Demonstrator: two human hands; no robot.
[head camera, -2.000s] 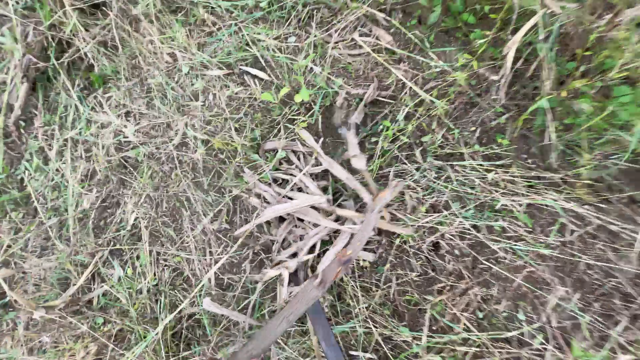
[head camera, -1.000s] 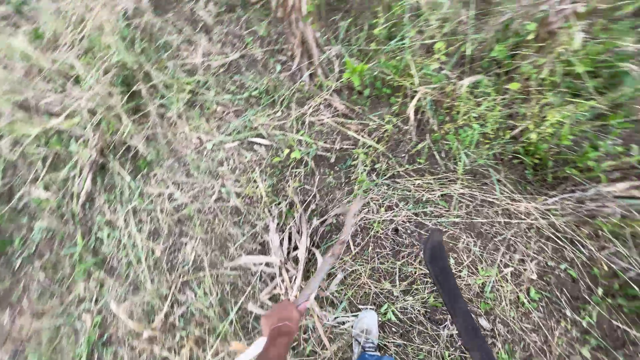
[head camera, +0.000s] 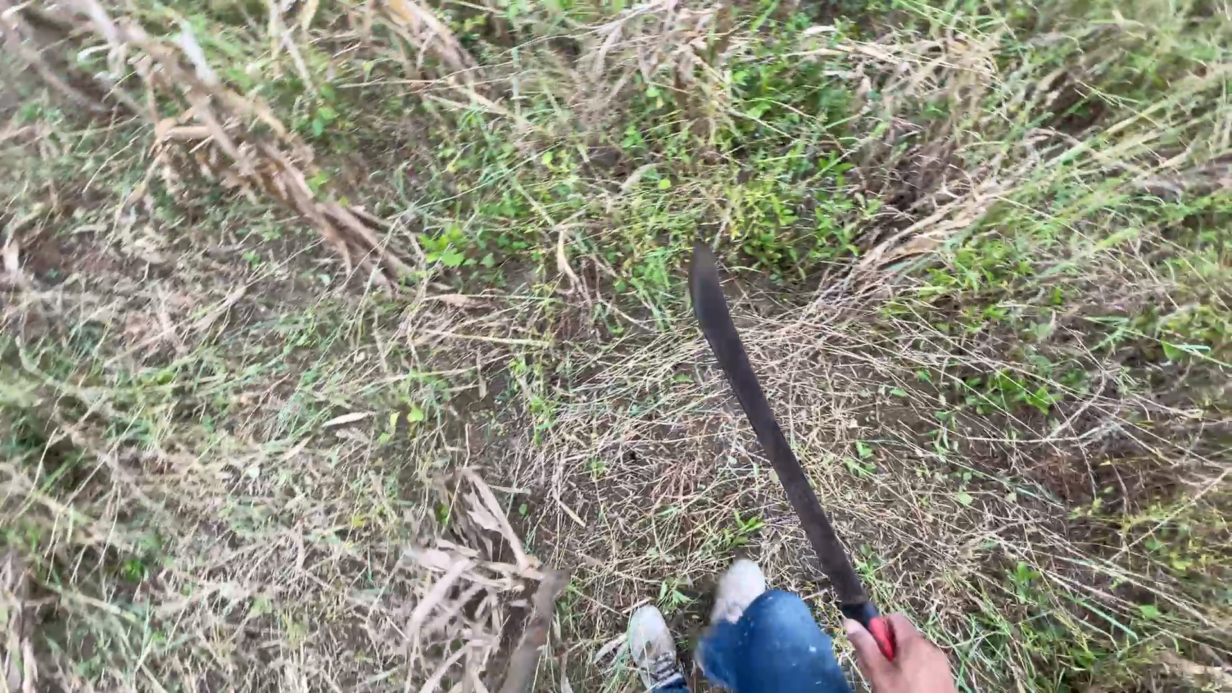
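At the bottom right, my right hand (head camera: 903, 656) is closed around the red and black handle of a machete (head camera: 770, 428). Its long dark blade points up and slightly left over the flattened dry grass, with the curved tip near the middle of the view. My left hand is out of view. A wooden stick (head camera: 535, 630) rises from the bottom edge, left of my shoes, over a heap of dry leaves and stalks (head camera: 452, 602); its lower end is cut off by the frame.
My shoes (head camera: 652, 643) and a jeans-clad knee (head camera: 775, 645) show at the bottom. Dry stalks (head camera: 279, 173) lean at the upper left. Green weeds (head camera: 770, 202) grow ahead, and a band of bent dry grass (head camera: 924, 236) lies to the right.
The left hand, seen on the stick one second ago, has left the view. The right hand and machete handle have come into view. The view has shifted forward and right.
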